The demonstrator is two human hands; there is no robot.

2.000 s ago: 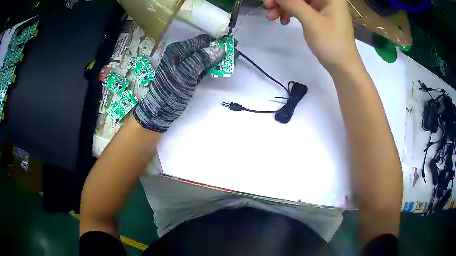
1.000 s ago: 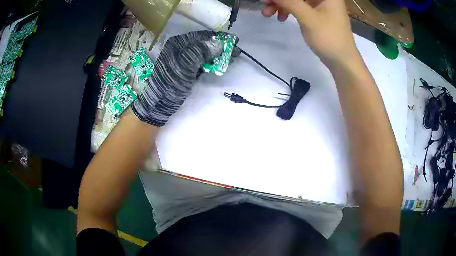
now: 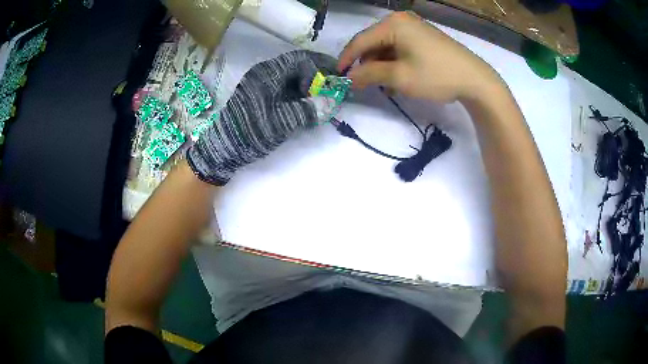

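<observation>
My left hand point(image 3: 266, 110), in a grey-black striped knit glove, holds a green circuit board point(image 3: 332, 92) with a yellow block showing on it. My bare right hand point(image 3: 412, 60) is at the board's right edge, fingertips close to it; whether they grip the board or the cord at it is not clear. A black cord runs from near my right fingers to a tied coil point(image 3: 423, 155) on the white sheet. The cord's plug end point(image 3: 345, 129) lies just below the board. The soldering iron point(image 3: 320, 20) points down at the top.
Loose green boards point(image 3: 165, 142) lie on a papered strip at left, beside a black surface point(image 3: 60, 121). A tan cone point(image 3: 206, 18) and white tube point(image 3: 281, 15) stand at the top. A black cord pile point(image 3: 619, 192) lies at right. A brown board point(image 3: 529, 21) is top right.
The board has moved down from the iron and turned, so its yellow block shows. My right hand has come down and left to the board. The coil has shifted slightly down and right.
</observation>
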